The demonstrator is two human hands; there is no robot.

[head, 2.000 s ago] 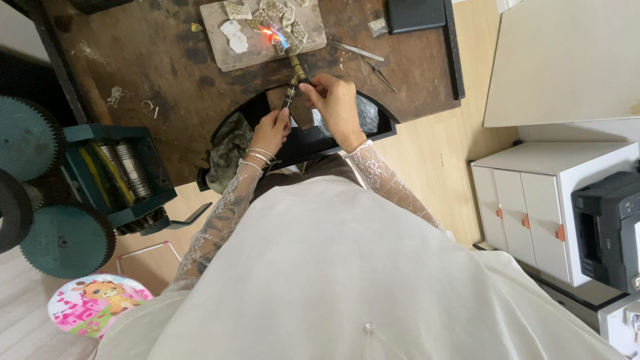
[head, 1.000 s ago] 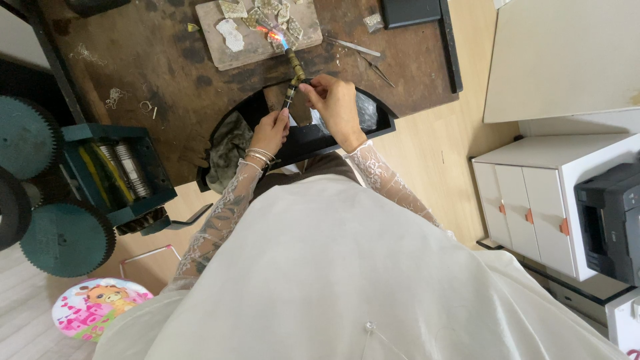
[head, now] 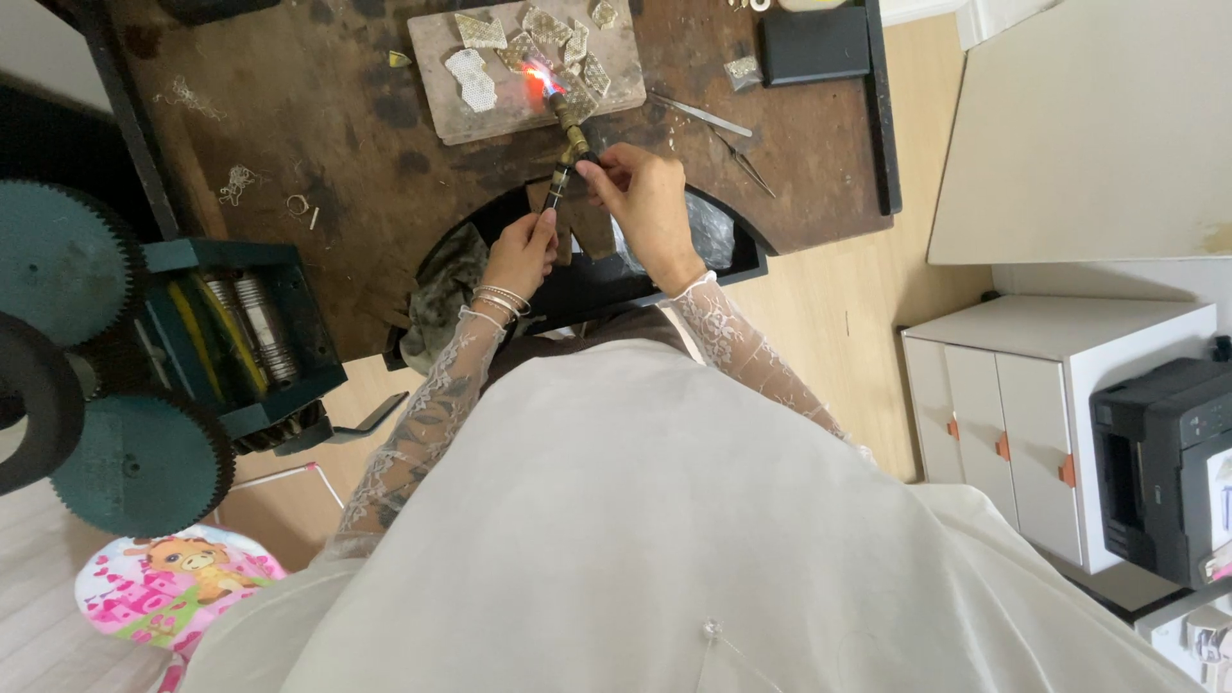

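Observation:
My left hand (head: 523, 252) is closed around the black lower part of a brass gas torch (head: 574, 138). The fingers of my right hand (head: 647, 204) pinch the torch at its valve. The torch points away from me, and its lit flame (head: 541, 77) meets a spot that glows red on a soldering board (head: 445, 114). Several patterned, gold-toned metal pieces (head: 547, 27) lie on the board around the flame. A white perforated piece (head: 471, 80) rests at the board's left. Just right of the board, metal tweezers (head: 707, 116) lie beside a darker pair (head: 743, 162).
A geared rolling mill (head: 221, 332) stands at the left bench edge. Fine wire (head: 237, 183) and a ring (head: 297, 204) lie on the wooden bench (head: 346, 226). A black box (head: 814, 45) sits at the right. Below my hands is a black tray (head: 616, 291) holding cloth and plastic.

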